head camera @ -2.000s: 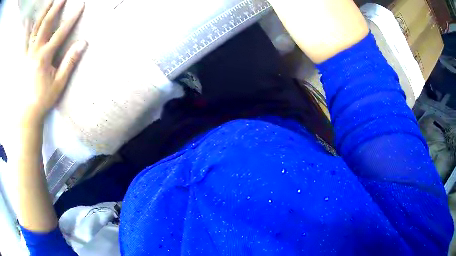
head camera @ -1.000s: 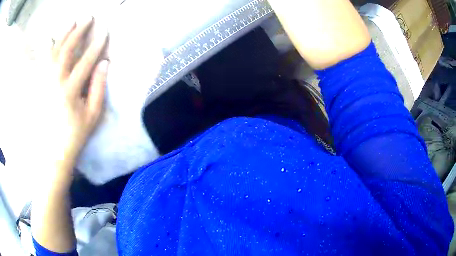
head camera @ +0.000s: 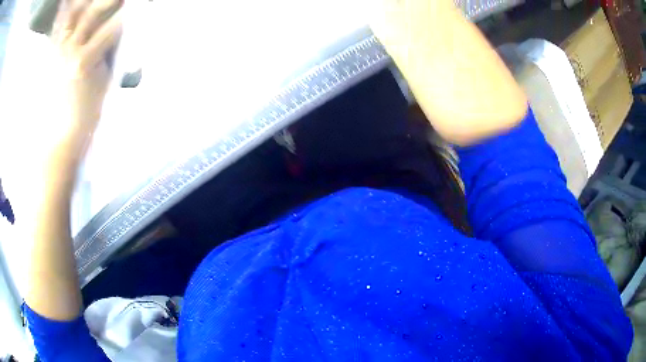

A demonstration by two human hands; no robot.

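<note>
My left hand [head camera: 88, 35] is at the upper left over the white machine table [head camera: 234, 78], blurred and washed out by glare. Its fingers point up to the top edge, and whether they hold cloth cannot be told. My right forearm reaches up across the table's front edge, and my right hand is cut off by the top of the picture. The fabric panel cannot be made out in the glare. A grey ruler strip [head camera: 283, 102] with white scale marks runs along the table's front edge.
A crumpled pale cloth [head camera: 134, 325] lies at the lower left, below the table. At the right are flat beige-grey pieces with a white edge [head camera: 556, 106] beside a tan cardboard box [head camera: 598, 78]. A small grey part [head camera: 131, 78] shows near my left hand.
The pale cloth that hung over the table's front edge by my left hand is gone from there, baring the ruler. My left hand has moved up and left.
</note>
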